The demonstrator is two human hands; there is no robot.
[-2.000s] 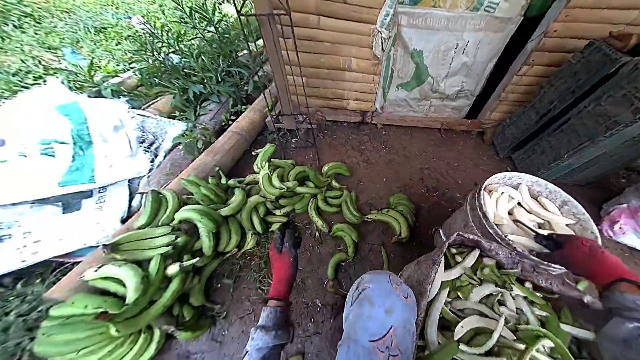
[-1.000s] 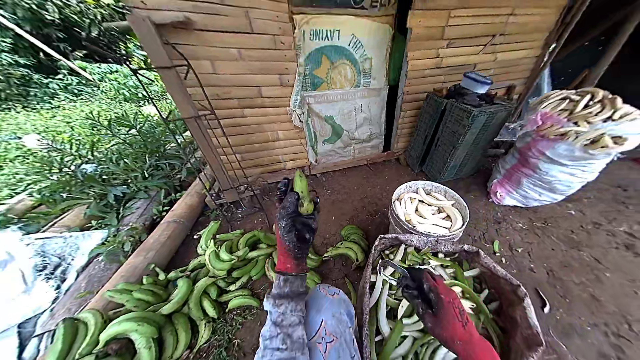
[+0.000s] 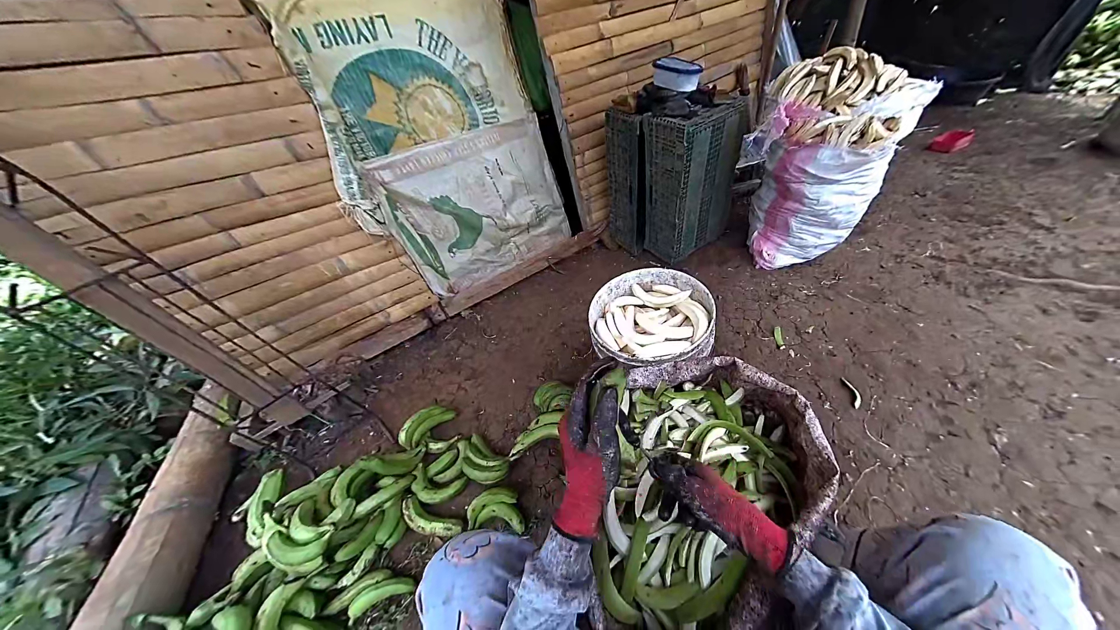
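My left hand (image 3: pixel 590 451), in a red and black glove, is upright over the left rim of an open sack. Its fingers close around a green plantain (image 3: pixel 618 381), mostly hidden by the glove. My right hand (image 3: pixel 722 503), gloved alike, is over the sack with curled fingers close to the left hand; whether it grips a small tool cannot be made out. Green and pale peels (image 3: pixel 674 560) fill the sack (image 3: pixel 809 437) between my knees. Beyond it a white bucket (image 3: pixel 602 306) holds peeled plantains (image 3: pixel 652 324). Green plantains (image 3: pixel 350 525) lie heaped on the ground at left.
A bamboo wall (image 3: pixel 175 175) with a printed sack (image 3: pixel 472 192) hung on it rises ahead. Dark plastic crates (image 3: pixel 691 184) stand by it, beside a full white and pink sack (image 3: pixel 818 201). A bamboo pole (image 3: pixel 166 516) edges the left side; a red object (image 3: pixel 951 141) lies farther back.
My left hand went from the pile on the ground, rose with a green plantain, and is now over the peel sack. My right hand moved from the bucket to the sack. The view has swung right.
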